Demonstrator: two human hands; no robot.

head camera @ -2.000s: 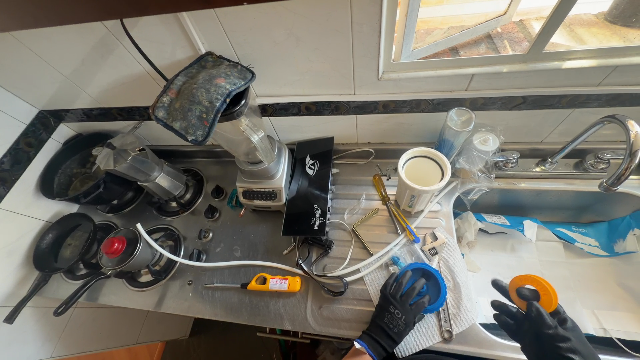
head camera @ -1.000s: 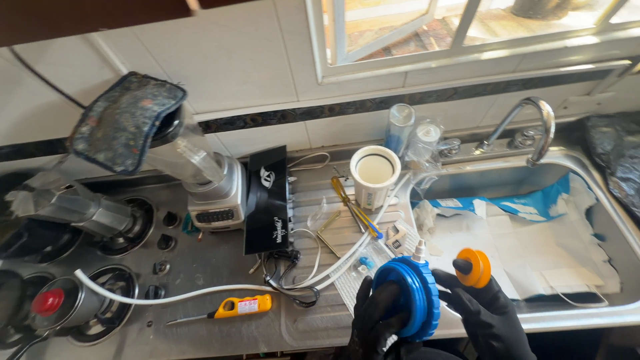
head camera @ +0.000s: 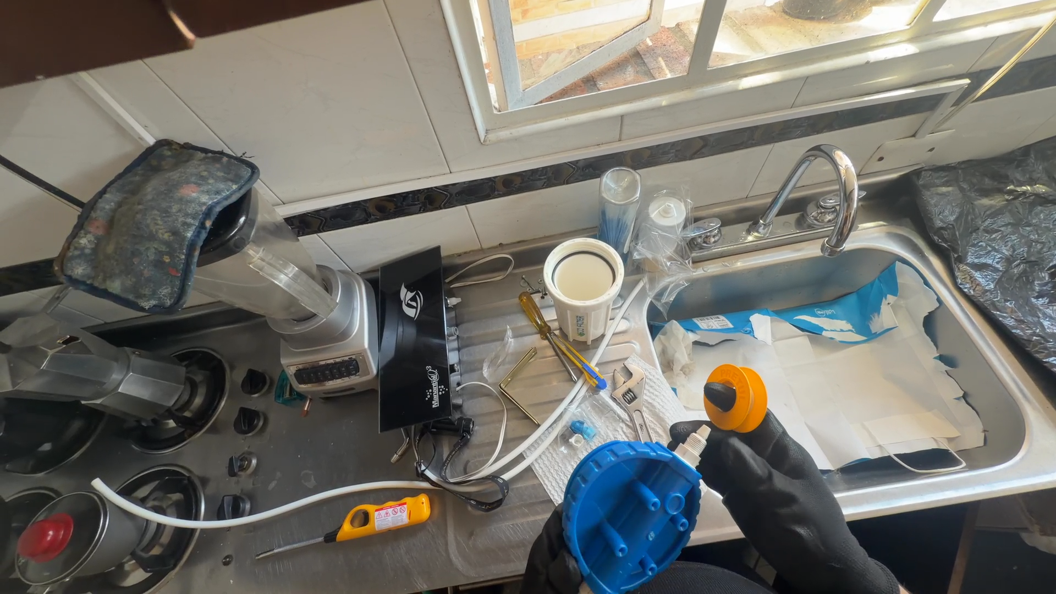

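Observation:
My left hand [head camera: 553, 557], in a black glove, grips the rim of a blue plastic filter housing cap [head camera: 631, 516] over the counter's front edge. A white threaded fitting [head camera: 693, 445] sticks out of the cap's upper right side. My gloved right hand [head camera: 771, 487] holds an orange roll of thread seal tape [head camera: 742, 396], with one black fingertip through its hub; another finger is close to the fitting. Whether tape runs between roll and fitting cannot be seen. Behind them an adjustable wrench [head camera: 634, 400] lies on a paper towel [head camera: 565, 462], and a white filter housing [head camera: 584, 289] stands upright.
Screwdrivers [head camera: 549, 330], white tubing [head camera: 330, 492] and a yellow gas lighter [head camera: 388, 516] lie on the steel counter. A blender [head camera: 330, 330] and black panel [head camera: 415, 338] stand left, near the stove. Wrapped cartridges [head camera: 667, 223] stand beside the faucet [head camera: 846, 198]. Torn packaging [head camera: 874, 371] lines the sink.
My hands have come closer together, bringing the orange tape roll beside the cap's fitting. The blue cap has been lifted off the paper towel and turned. The view has shifted.

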